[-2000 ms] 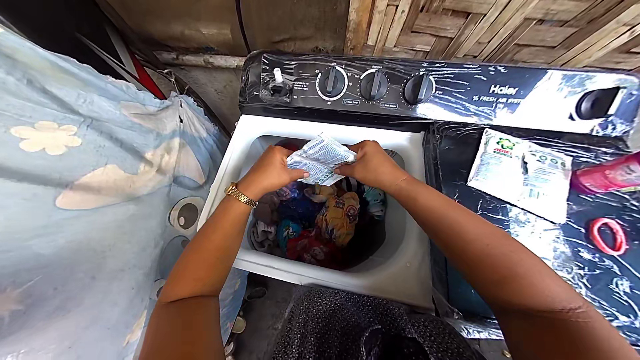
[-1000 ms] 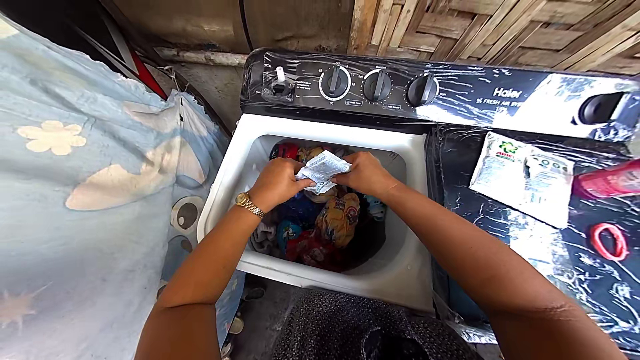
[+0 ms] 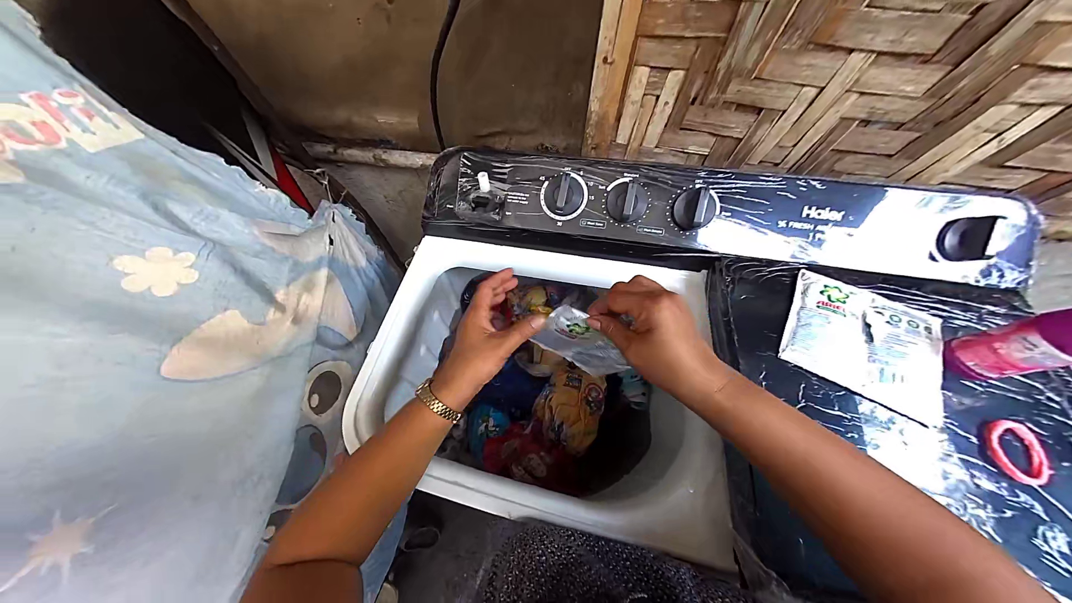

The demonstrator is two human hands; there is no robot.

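Note:
My right hand [image 3: 657, 335] pinches the top corner of a small detergent sachet [image 3: 582, 343] between thumb and fingers. The sachet hangs over the open wash tub [image 3: 687, 435] of a Haier washing machine. My left hand [image 3: 486, 339], with a gold watch [image 3: 438, 400] at the wrist, is just left of the sachet; its fingers are spread and its thumb tip is by the sachet's left corner. Whether that thumb touches it, I cannot tell. Mixed clothes [image 3: 569, 410], yellow, red and blue, lie in the tub below both hands.
Behind the tub runs the control panel with knobs [image 3: 564, 195]. On the machine's right side lie an Ariel packet [image 3: 863, 335], a pink bottle [image 3: 1013, 345] and a red ring [image 3: 1017, 452]. A blue patterned cloth [image 3: 209, 335] hangs at left, and a woven wall [image 3: 837, 92] stands behind.
Both hands held the sachet in the earlier frames. Now the left hand's fingers have opened away from it, and the sachet hangs from my right hand.

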